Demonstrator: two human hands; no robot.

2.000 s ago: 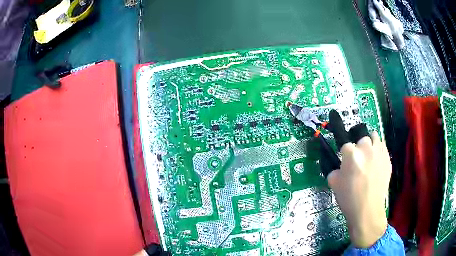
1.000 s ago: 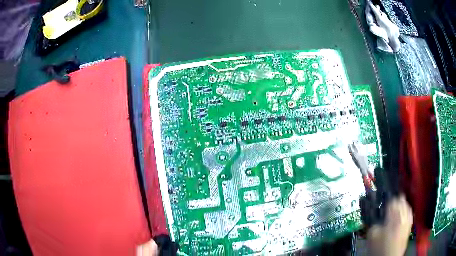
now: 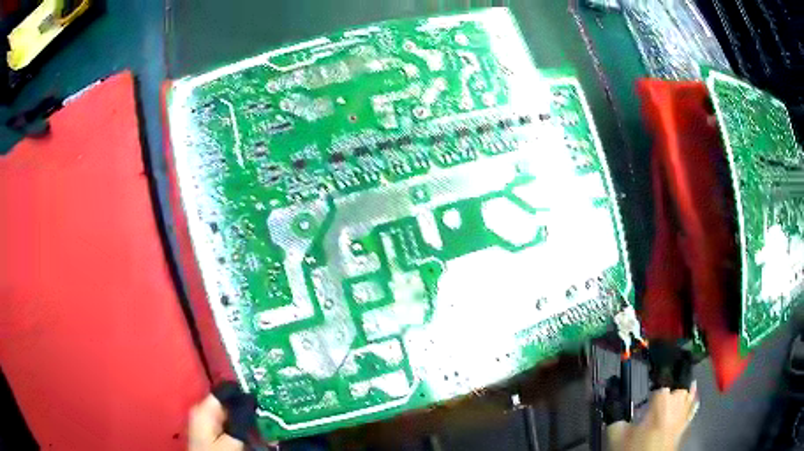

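A large green circuit board (image 3: 379, 220) lies solder side up in front of me, its lower right part washed out by glare. My left hand (image 3: 220, 423), with black finger cots, is at the board's lower left corner, its fingertips on the edge; the hand is cut off by the picture's lower rim. My right hand (image 3: 661, 401), also with black cots, is at the lower right corner and holds the side cutters (image 3: 627, 328). Their silver jaws are at the board's corner. Their handles are mostly hidden.
A red foam pad (image 3: 79, 255) lies to the left. Red material (image 3: 683, 211) and a second green board (image 3: 765, 203) are at the right. A tray with a yellow thing (image 3: 40, 33) is at the top left. Dark metal parts show below the board's near edge.
The right hand and cutters have moved from the board's middle right down to its lower right corner. The left hand is now at the lower left corner. The view has shifted, and more of the near edge shows.
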